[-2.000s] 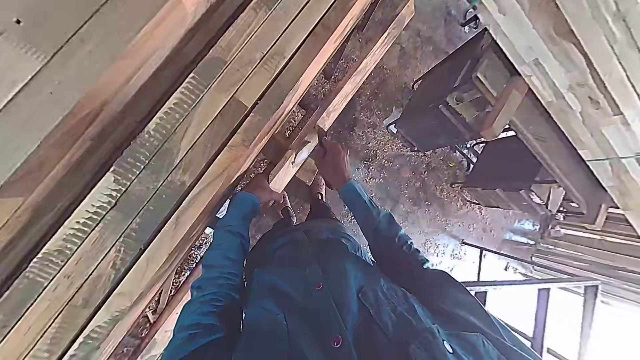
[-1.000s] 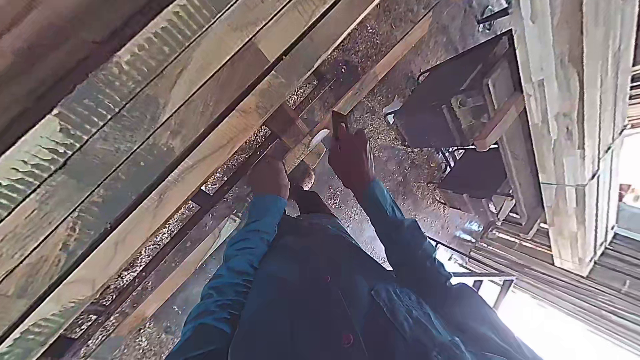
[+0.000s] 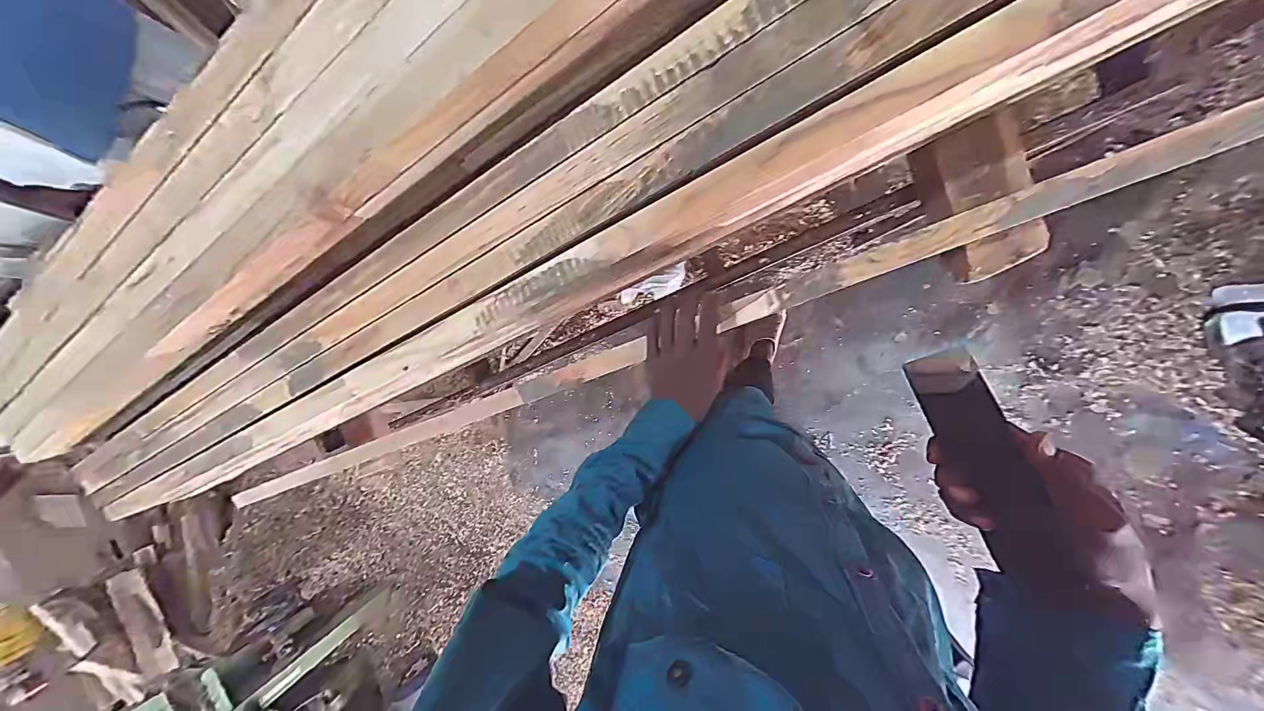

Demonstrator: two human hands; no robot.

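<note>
My right hand [image 3: 1037, 479] is closed around a dark, rectangular wooden block [image 3: 948, 400] with a pale end face, held over the ground at the right. With fingers spread, my left hand [image 3: 684, 355] lies on or against a long, narrow wooden board [image 3: 583, 370] low beside the stack; whether it grips the board is hidden. A short pale piece of wood [image 3: 750, 310] shows just right of its fingers. Above that hand runs a large stack of long timber boards [image 3: 553, 227], slanting from lower left to upper right.
A wooden crosspiece [image 3: 978, 188] juts from under the stack at the right. Offcuts [image 3: 143, 617] lie heaped at the lower left. Wood shavings [image 3: 425, 513] cover the ground. A dark object with a pale part [image 3: 1239, 321] lies at the right edge.
My hands were close together over the narrow board; now they are far apart, the right one out to the side with the block. The view has swung strongly toward the stack.
</note>
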